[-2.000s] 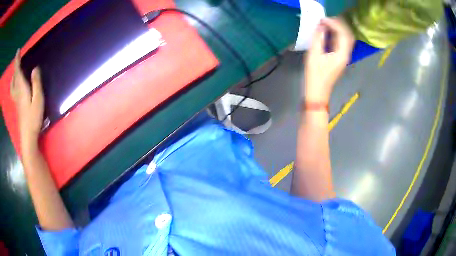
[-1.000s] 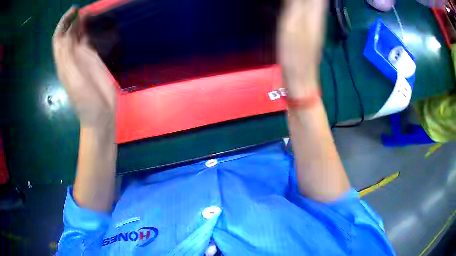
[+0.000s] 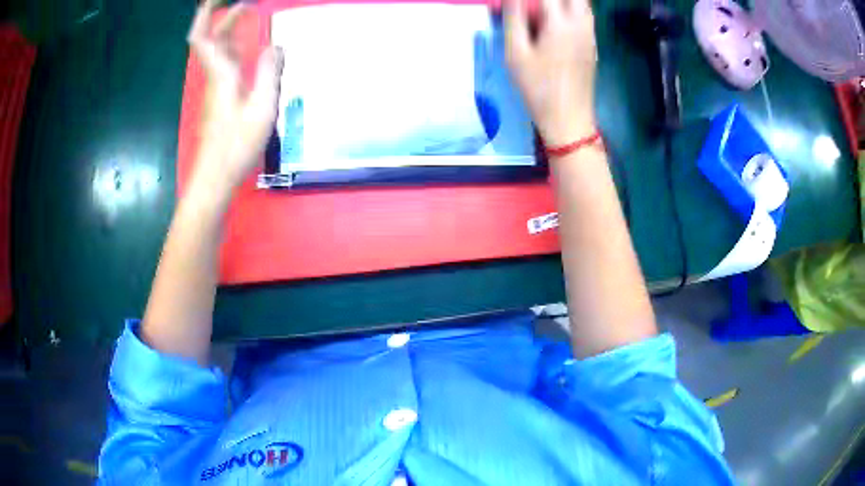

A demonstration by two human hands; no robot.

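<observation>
A tablet computer [image 3: 398, 85] lies on a red foam pad [image 3: 379, 233] at the top centre. Its screen is lit, mostly white with blue at the right and lower left. A small white label [image 3: 277, 179] sits at its lower left corner. My left hand [image 3: 232, 104] is at the tablet's left edge with fingers spread and thumb near the screen. My right hand [image 3: 552, 71] is over the tablet's upper right side with fingers bent; its fingertips are near the top of the picture, and I cannot tell if it holds anything.
A black handheld barcode scanner [image 3: 664, 85] with a cord stands right of the foam. A blue bin [image 3: 728, 157] holds a label roll [image 3: 763, 180] whose strip hangs over the bench edge. A pink fan [image 3: 730, 43] is at the upper right. Red foam [image 3: 14, 161] is at far left.
The view has swung left and levelled. My right hand has moved from the label strip to the tablet's right side. The screen has turned from dark to bright.
</observation>
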